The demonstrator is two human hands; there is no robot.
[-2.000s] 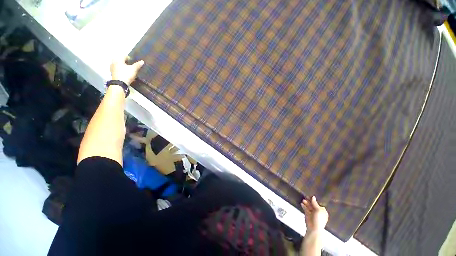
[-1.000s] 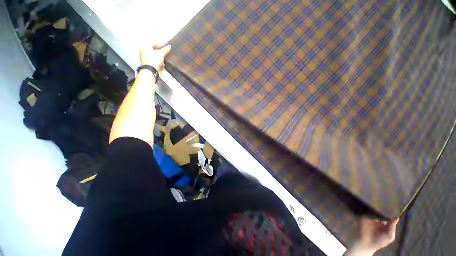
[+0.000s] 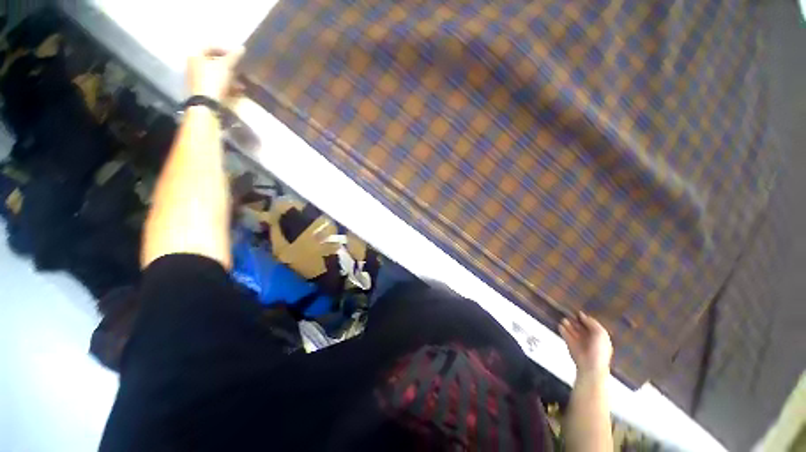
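Observation:
A plaid fabric ply (image 3: 495, 150), brown with blue-purple and orange-tan checks, lies over a stack whose layered edges show along the near rim. A raised fold runs diagonally across its far part. My left hand (image 3: 212, 72), with a dark band at the wrist, is closed at the ply's upper left corner; its fingertips are blurred. My right hand (image 3: 587, 341) pinches the near fabric edge toward the lower right. A second, darker stack (image 3: 760, 327) lies beyond it at the right.
The white table edge (image 3: 371, 212) runs diagonally below the cloth. On the floor are a blue bag (image 3: 269, 275), tan card scraps (image 3: 305, 247) and a dark heap of fabric (image 3: 62, 185). My dark-clothed body is close to the table edge.
My right hand has moved left along the near edge from the lower right corner. The lifted near edge has come down flat on the stack, and a ridge now shows across the far part.

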